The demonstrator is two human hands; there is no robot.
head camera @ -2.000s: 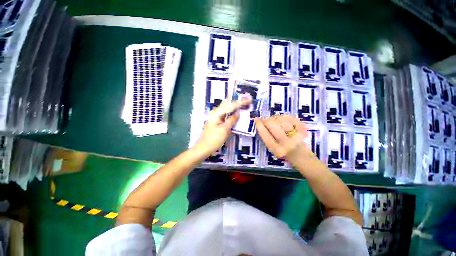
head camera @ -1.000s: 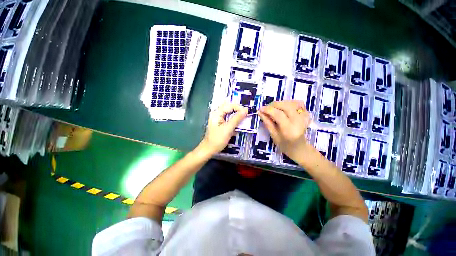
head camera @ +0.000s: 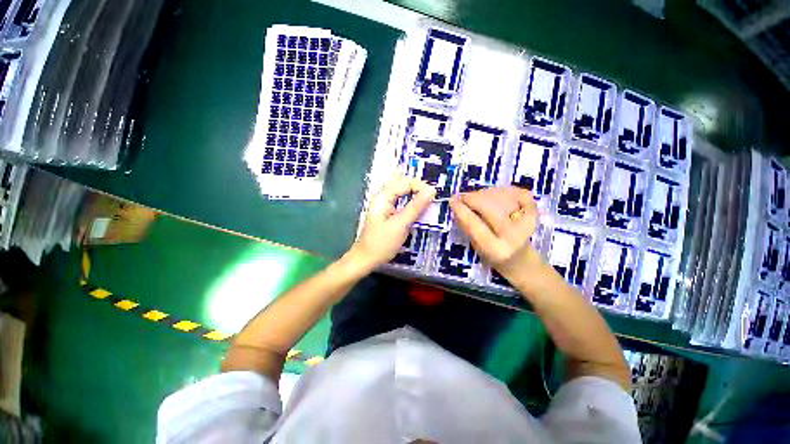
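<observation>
My left hand [head camera: 390, 220] and my right hand [head camera: 500, 224] are close together over the left part of the blister tray [head camera: 495, 87]. A flat module [head camera: 433, 163] with black blocks and small blue marks shows just beyond my left fingertips. My left thumb and fingers are pinched at its lower part and seem to hold it. My right fingertips are pinched near its right edge; whether they hold a tiny piece is too small to tell. The other pockets around carry similar modules, and one pocket in the far row shows plain white.
A pile of white sheets with dark grids [head camera: 295, 113] lies on the green bench left of the tray. Stacked filled trays stand at the left [head camera: 82, 87] and at the right [head camera: 723, 247]. A brown cardboard box [head camera: 126, 221] is below the bench's left edge.
The view has shifted, so the tray appears further right. Compared with two seconds ago, my left fingers have come off the module's face and both hands' fingertips have drawn together near its lower part.
</observation>
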